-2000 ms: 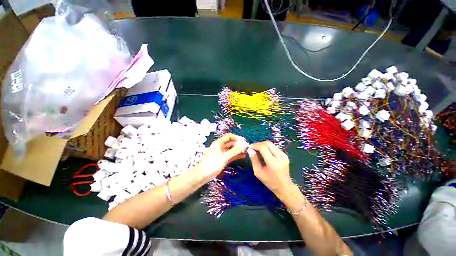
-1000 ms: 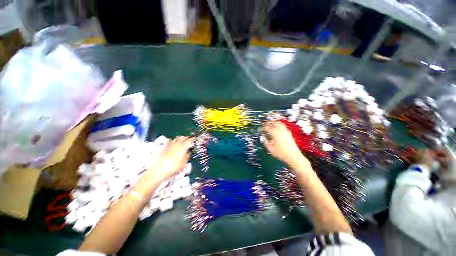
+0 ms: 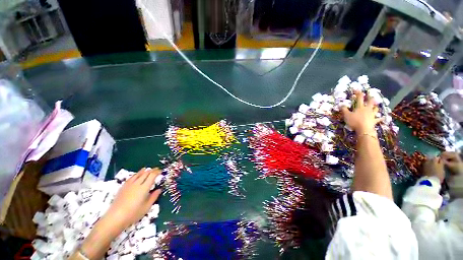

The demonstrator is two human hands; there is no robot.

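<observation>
My left hand (image 3: 133, 197) lies over the right edge of the heap of white connector housings (image 3: 76, 216); a small white thing shows at its fingertips, and I cannot tell whether it is gripped. My right hand (image 3: 361, 118) is spread on the pile of wired connectors (image 3: 321, 119), fingers apart. Between my hands lie the yellow wires (image 3: 200, 137), the dark teal wires (image 3: 204, 177) below them, the blue wires (image 3: 205, 241) nearest the table edge, the red wires (image 3: 289, 155) to the right, and the black wires (image 3: 313, 208), partly hidden by my right sleeve.
A white box with a blue band (image 3: 76, 158) stands behind the housings. A plastic bag (image 3: 18, 127) and a pink-white sheet (image 3: 45, 131) are at the far left. A white cable (image 3: 223, 91) hangs at the back. Another person's hands (image 3: 441, 165) work at the right edge.
My right hand has moved from the red wires right onto the wired connector pile. My left hand stays at the housing heap. The view has shifted, so the bag is now mostly cut off.
</observation>
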